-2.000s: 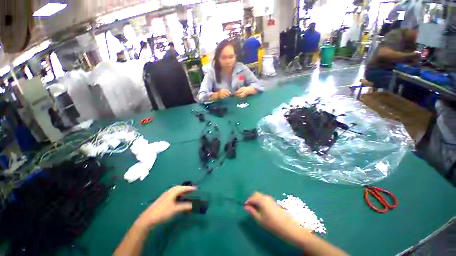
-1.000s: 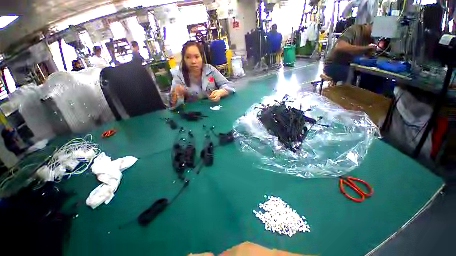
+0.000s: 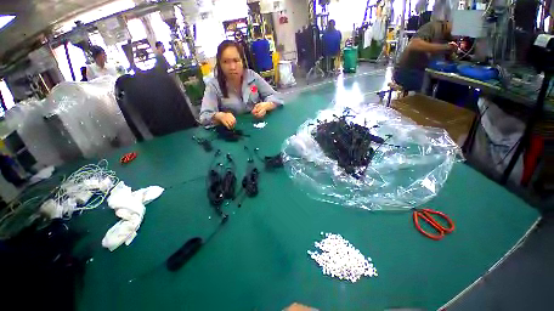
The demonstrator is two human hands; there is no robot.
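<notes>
A bundled black cable (image 3: 184, 254) lies on the green table near the front, left of centre, with its ends stretched out. Several more black cable bundles (image 3: 222, 187) lie mid-table. A loose pile of small white caps (image 3: 343, 257) lies at the front, right of centre. Only a small piece of one hand (image 3: 299, 307) shows at the bottom edge, cut off by the frame; I cannot tell which hand it is or what it holds.
A clear plastic bag (image 3: 389, 195) with black cables (image 3: 346, 146) on it lies at right. Red-handled scissors (image 3: 434, 224) lie in front of it. A white cloth (image 3: 126, 215), pale cables (image 3: 85, 185) and a dark heap (image 3: 39, 267) are at left. A person (image 3: 234, 91) sits opposite.
Both hands were over the table with a black cable; they have withdrawn to the bottom edge. The bundle now lies alone on the table. The view has swung right.
</notes>
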